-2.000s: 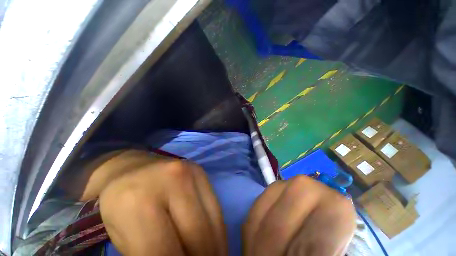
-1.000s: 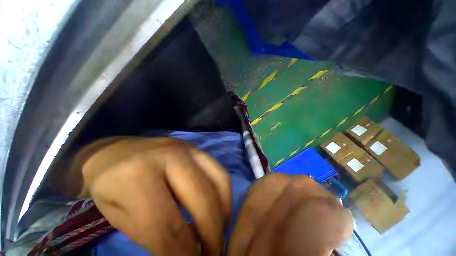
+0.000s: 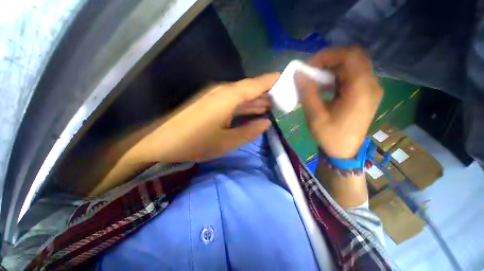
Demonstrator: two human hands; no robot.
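A small white folded piece point(image 3: 286, 91), perhaps a wipe or paper, is between my two hands in front of the blue shirt and the dark area below the bench. My left hand point(image 3: 217, 119) reaches in from the left, with its fingertips at the piece's left edge and its thumb lower and apart. My right hand point(image 3: 345, 100) is raised and blurred, and it pinches the piece's right end between bent fingers. A bright blue wrist strap point(image 3: 347, 160) is on my right wrist beside a dark beaded bracelet.
A metal-edged bench point(image 3: 114, 74) curves along the left. Cartons with white labels point(image 3: 411, 159) stand at the lower right on a pale surface. Green floor point(image 3: 395, 92) with yellow markings shows behind my right hand. Another person's dark clothing point(image 3: 419, 47) fills the upper right. A blue cord runs from the strap.
Both hands have moved up and away from the camera, uncovering the blue shirt. The white piece and the wrist strap have come into view. The right hand has moved up the most.
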